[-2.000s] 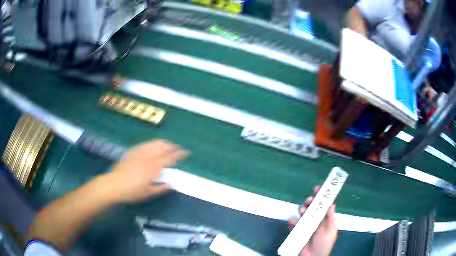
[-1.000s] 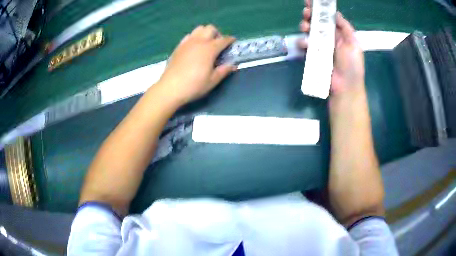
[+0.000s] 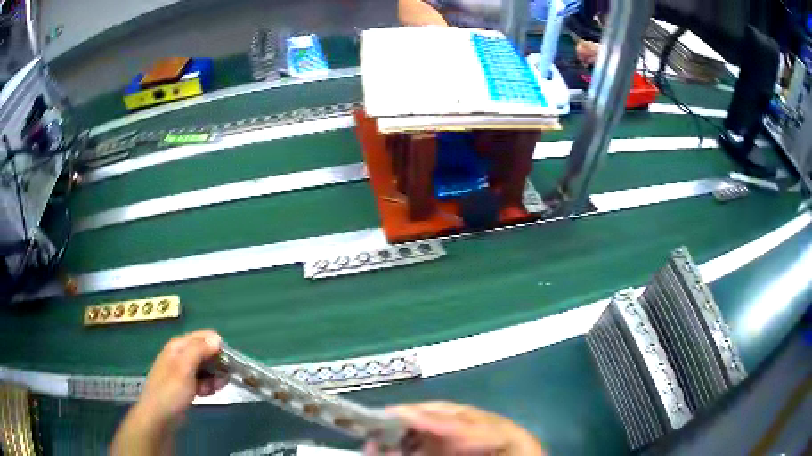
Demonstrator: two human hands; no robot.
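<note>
My left hand and my right hand hold a grey strip housing between them, one at each end. It is tilted, its left end higher, with a row of round brownish recesses showing. Another grey strip housing lies behind it on the white strip at the bench edge. A white plate is mostly cut off by the bottom edge, beside a ragged silver-white patch.
A gold strip housing and a grey one lie on the green lane. A red-brown stand carries paper sheets. Grey strips are stacked right, gold ones left. A yellow box and a person's hand are beyond.
The view has swung up to the far lanes. The white piece is gone from my right hand. Both hands now hold a grey strip housing, and my left hand has left the one at the bench edge.
</note>
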